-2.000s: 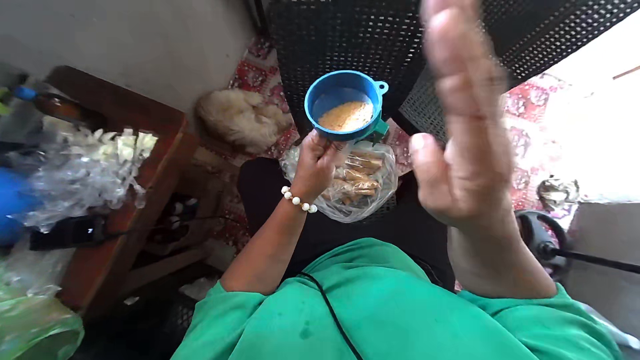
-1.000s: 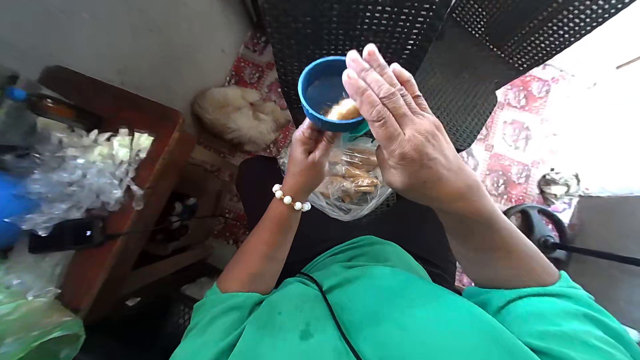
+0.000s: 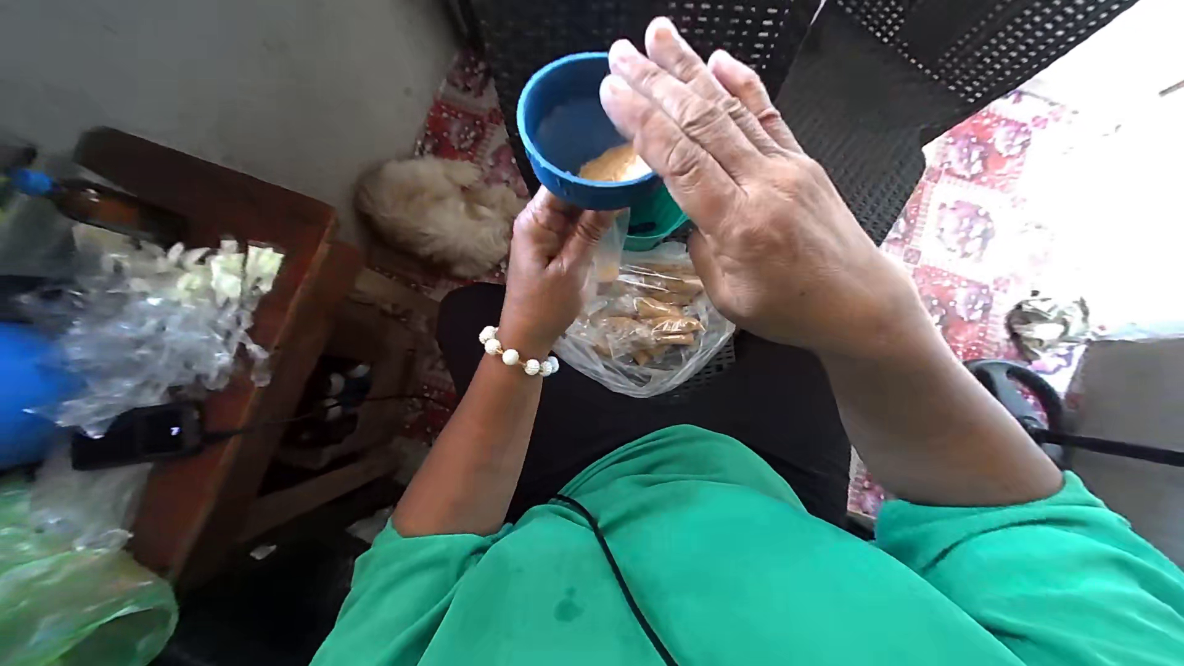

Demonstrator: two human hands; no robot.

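Note:
My left hand (image 3: 555, 254), with a beaded bracelet at the wrist, is closed under a blue plastic funnel (image 3: 569, 120) that holds some pale yellow-brown powder (image 3: 615, 165). A translucent strip of plastic, perhaps a small bag, hangs beside those fingers. My right hand (image 3: 740, 176) is raised flat over the right side of the funnel, fingers extended; whether it touches the rim I cannot tell. Behind the funnel a green plastic container (image 3: 655, 222) shows in part. Below lies a clear plastic bag (image 3: 638, 324) of small filled brown packets, at my lap.
At left a wooden table (image 3: 277, 277) bears clear plastic pieces (image 3: 157, 324), a brown bottle (image 3: 116, 208) and a black device (image 3: 139, 435). A fluffy pale animal or furry object (image 3: 439, 213) lies by the wall. A black woven chair (image 3: 851, 111) stands ahead.
My right hand has moved left from beside the funnel to over its right side. The funnel, level two seconds ago, is now tilted, and my left hand still holds it.

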